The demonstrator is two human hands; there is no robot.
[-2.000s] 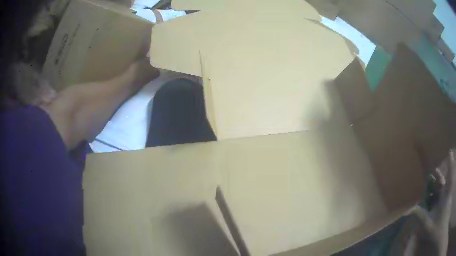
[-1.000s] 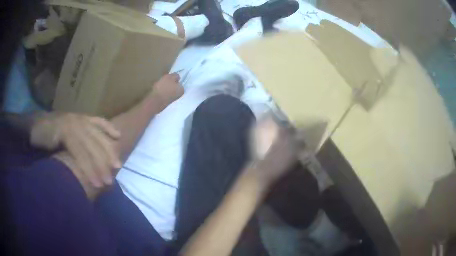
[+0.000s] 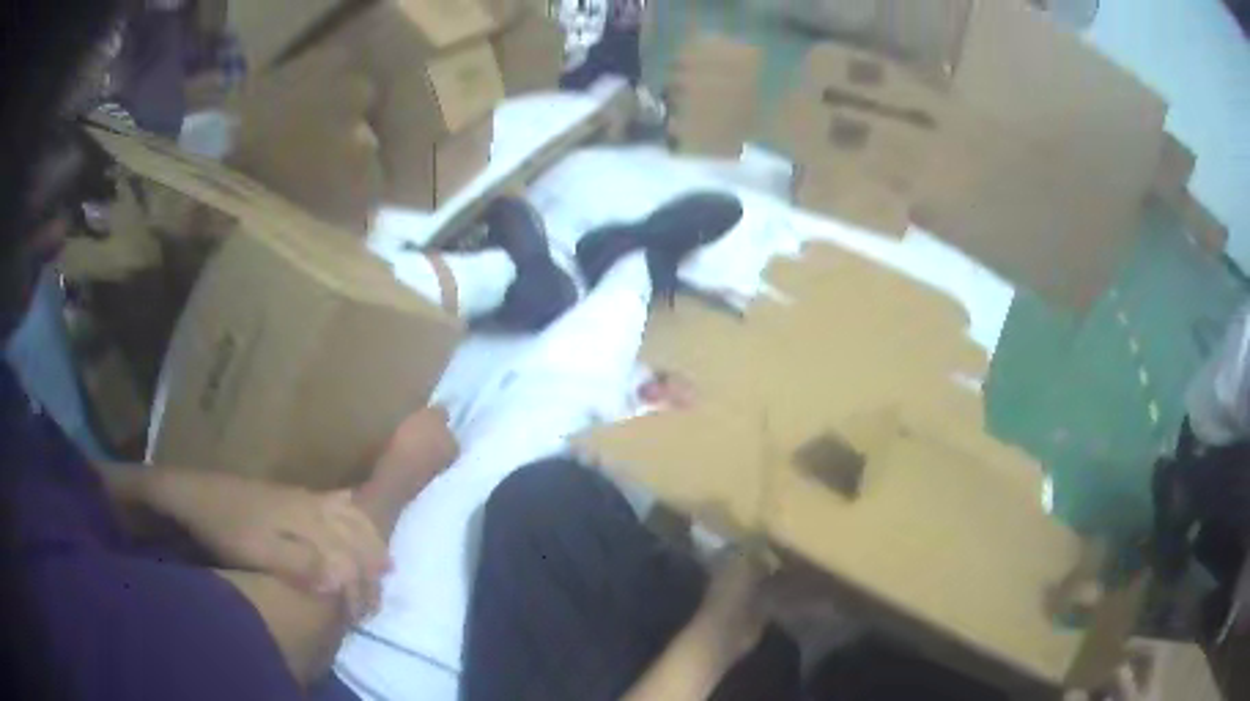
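A part-folded box blank (image 3: 946,527), tan cardboard, lies tilted over the right side of my lap. Its broad lid panel (image 3: 823,342) with notched edges spreads away from me, and a small dark opening or flap shadow shows near its middle. My left hand (image 3: 740,596) is blurred at the blank's near left edge, its fingers closed on that edge. My right hand (image 3: 1127,679) is mostly cut off at the bottom right; only blurred fingers show beside the blank's right end, and its grip is unclear.
A person in a purple sleeve (image 3: 124,589) sits close at left, hands (image 3: 322,548) together. A large printed carton (image 3: 288,370) stands beyond. Shoes (image 3: 672,233) rest on the white sheet ahead. Large cartons (image 3: 1042,151) stand behind, by green floor (image 3: 1097,370).
The view has shifted, showing more background. The blank has gone from upright to lying lower and flatter over the lap. My left hand has moved down to its near edge.
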